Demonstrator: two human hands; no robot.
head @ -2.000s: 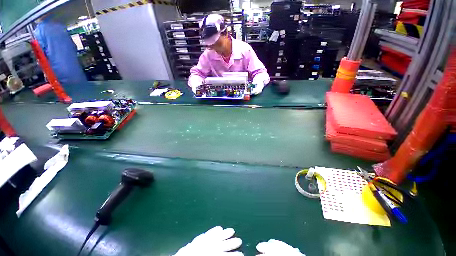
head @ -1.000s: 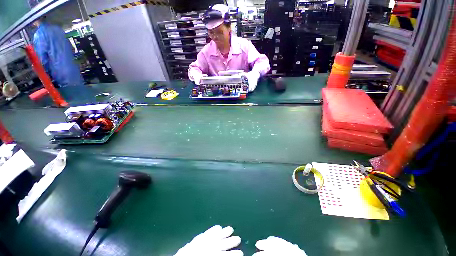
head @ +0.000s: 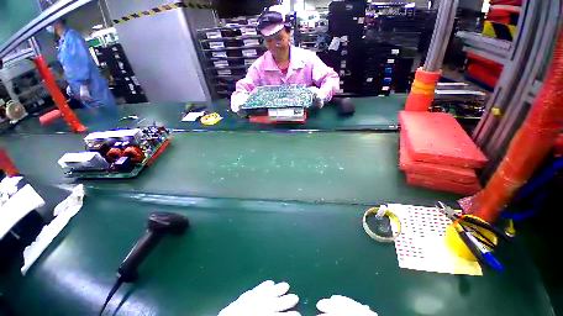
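My left hand (head: 262,301), in a white glove, rests at the bottom edge on the green mat (head: 271,247), fingers apart and holding nothing. My right hand (head: 344,306), also white-gloved, lies just right of it, cut off by the edge; it shows nothing held. A black barcode scanner (head: 143,245) lies to the left with its cable towards me. A tape roll (head: 381,224) lies beside a label sheet (head: 422,242) with rows of red dots on the right. Side cutters (head: 467,232) lie over a yellow round holder (head: 458,245).
A power supply board (head: 117,151) sits component side up on the line at left. Red foam pads (head: 441,141) are stacked at right. A crumpled white strip (head: 54,228) lies far left. A person in pink (head: 286,69) opposite holds another board (head: 279,97), solder side showing. A person in blue (head: 79,65) stands back left.
The person opposite has tipped their board from component side to solder side, above a red pad. The person in blue has shifted right. My hands have barely moved.
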